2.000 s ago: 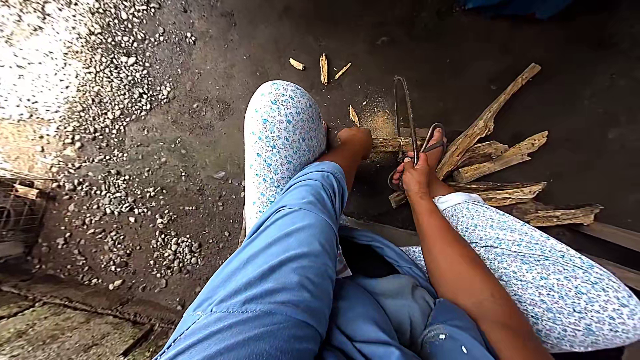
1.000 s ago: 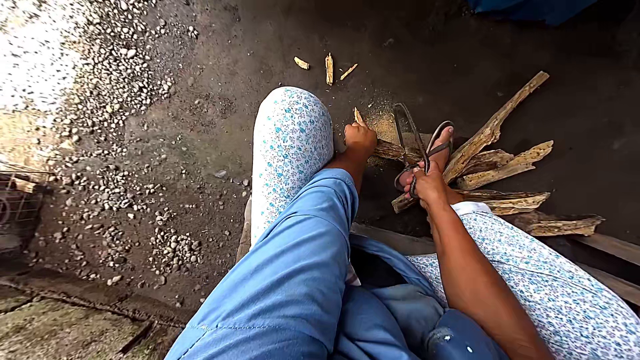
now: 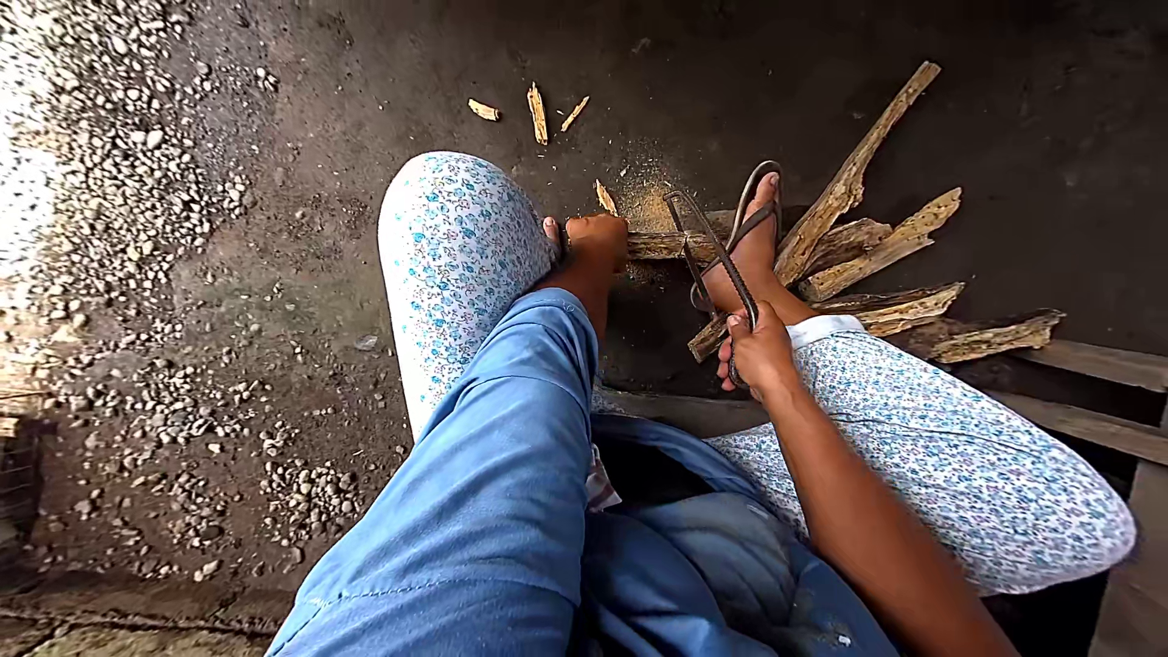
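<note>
A stick of rough wood (image 3: 664,245) lies across in front of me, low over the ground. My left hand (image 3: 598,239) is closed around its left end, beside my left foot. My right hand (image 3: 756,351) grips the handle end of a small bow saw (image 3: 721,254), whose thin frame reaches up and left across the stick. The saw's blade is hard to make out. My right foot in a flip-flop (image 3: 765,219) is just right of the saw. Sawdust (image 3: 650,208) is scattered behind the stick.
Several split pieces of wood (image 3: 849,182) fan out at the right, beyond my right foot. Small wood chips (image 3: 537,114) lie on the dark ground ahead. Gravel (image 3: 137,182) covers the left side. Wooden slats (image 3: 1086,429) are at the right, by my knee.
My right hand has drawn back toward my body with the saw since one second ago. My left hand stays on the stick.
</note>
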